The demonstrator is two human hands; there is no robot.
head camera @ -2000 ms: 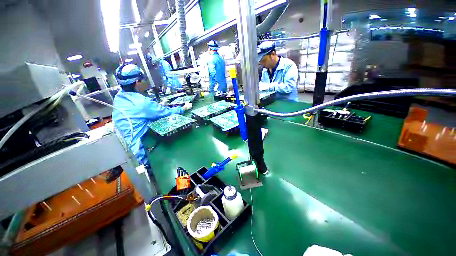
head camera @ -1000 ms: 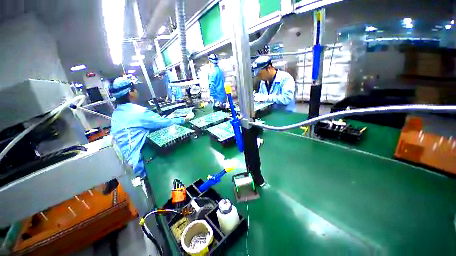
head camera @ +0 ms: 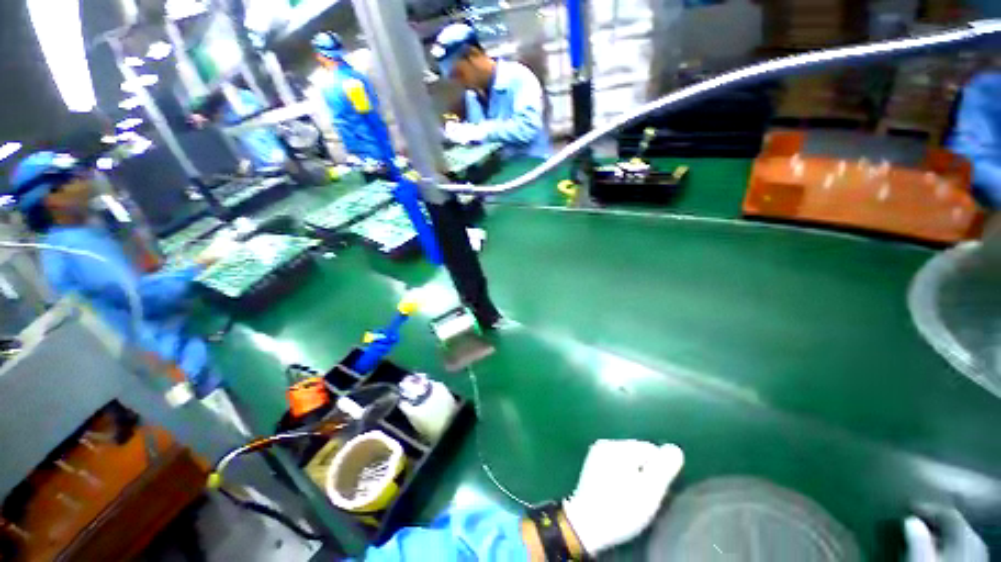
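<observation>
My left hand, in a white glove with a dark band at the wrist, is over the bench at the lower middle. Its fingers look curled; whether they hold anything does not show. A round translucent grey-white disc lies flat just right of it, cut off by the bottom edge. My right hand, in a white glove, is at the bottom right, blurred and partly cut off. A dark shape is beside its fingers; I cannot tell whether it is held.
A black divided tray at left holds a white bottle and a yellow tub. A solder spool stands by the post. A clear hood is at right. Orange pallet, another black tray and coworkers are beyond.
The view has swung right and down, so the tray and spool sit further left. Both gloved hands, the disc and the clear hood have come into view.
</observation>
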